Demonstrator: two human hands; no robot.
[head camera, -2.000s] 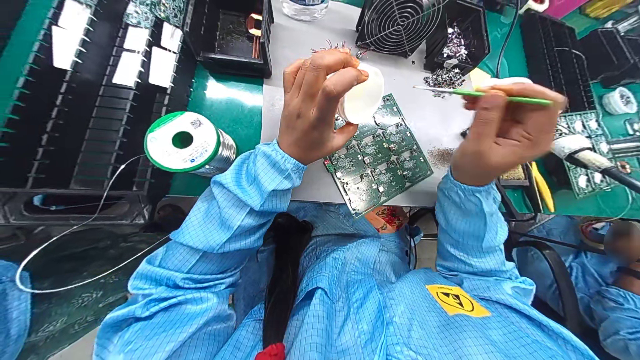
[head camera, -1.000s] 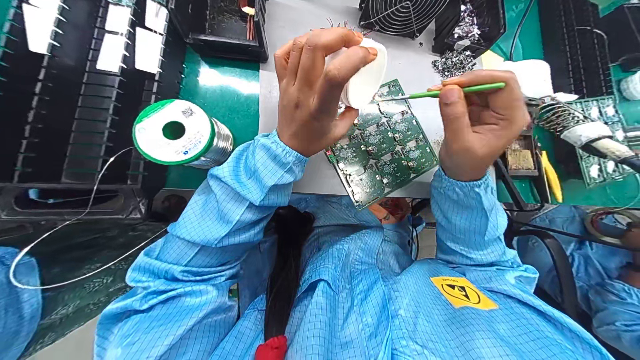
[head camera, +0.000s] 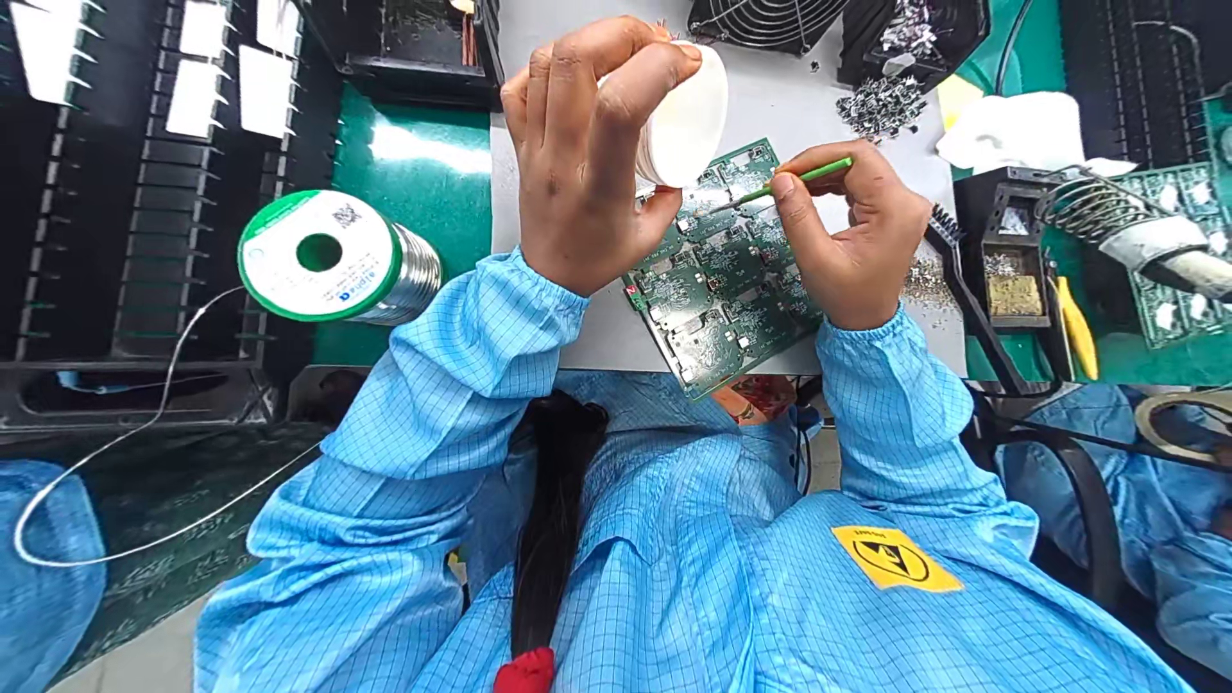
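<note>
My left hand (head camera: 587, 159) grips a white round container (head camera: 688, 120), tilted above the upper left part of a green printed circuit board (head camera: 727, 289). Its contents are hard to make out. In my right hand (head camera: 852, 231) is a thin tool with a green handle (head camera: 813, 175), held between thumb and fingers like a pen. The tool's fine tip points left and lies over the board beside the container, whether touching it I cannot tell. The board rests at a slant on a light grey mat (head camera: 616, 332), partly under both hands.
A solder wire spool (head camera: 322, 255) stands left, near black slotted racks (head camera: 173, 221). Behind are a fan (head camera: 770, 19) and a black bin of small parts (head camera: 910, 38), with loose parts (head camera: 881, 108) before it. Right lie a black brush (head camera: 972, 298), a soldering iron stand (head camera: 1011, 250) and yellow-handled pliers (head camera: 1076, 327).
The green-handled tool, right of the container and clear of the board two seconds ago, has moved left with my right hand, over the board. My left hand still holds the container.
</note>
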